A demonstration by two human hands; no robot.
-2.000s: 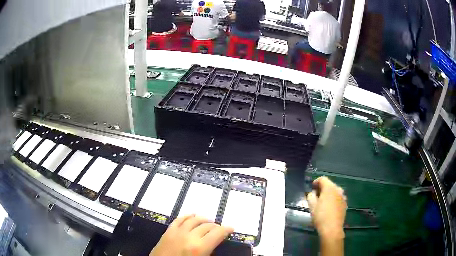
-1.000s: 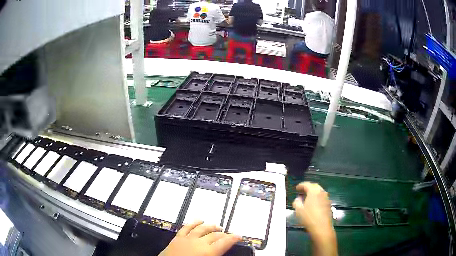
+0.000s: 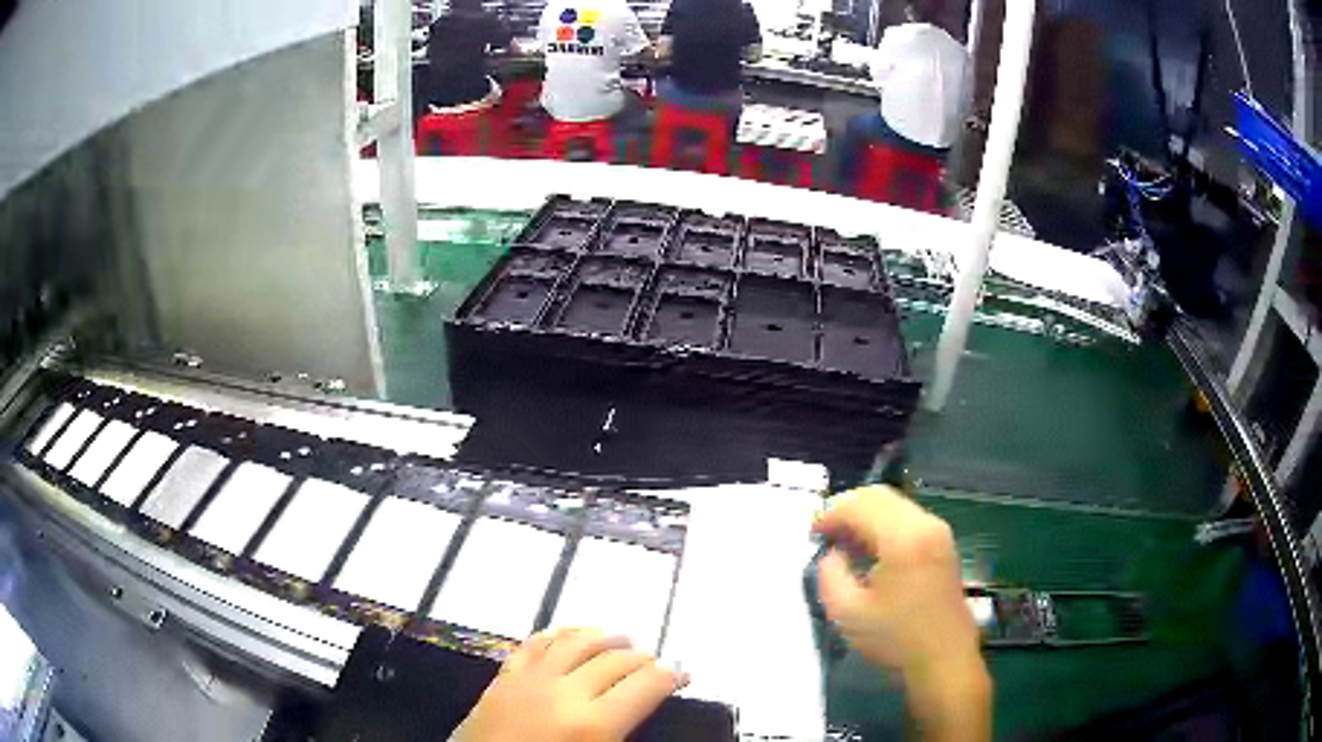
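A row of black phone middle frames (image 3: pixel 500 577) with white-looking windows lies side by side on the pale infeed track (image 3: pixel 276 620). Right of the row, a white plate (image 3: pixel 754 594) shows bare. My left hand (image 3: pixel 573 692) lies at the near edge of the last frames, fingers together, over a black block (image 3: pixel 413 689); its grip is hidden. My right hand (image 3: pixel 902 587) is at the plate's right edge, fingers curled; a thin dark edge shows at the fingertips, too blurred to name. Thin open frames (image 3: pixel 1080 618) lie on the green surface to its right.
A tall black tray stack (image 3: pixel 682 392) stands behind the track, some top pockets holding frames. A white post (image 3: pixel 989 218) rises at its right. A grey machine cover (image 3: pixel 254 232) stands at left. People on red stools (image 3: pixel 689 138) sit beyond.
The separate frame at the right end has closed up leftward against the row, baring the white plate. Frames on the green surface have shifted left. My right hand has moved slightly left and up.
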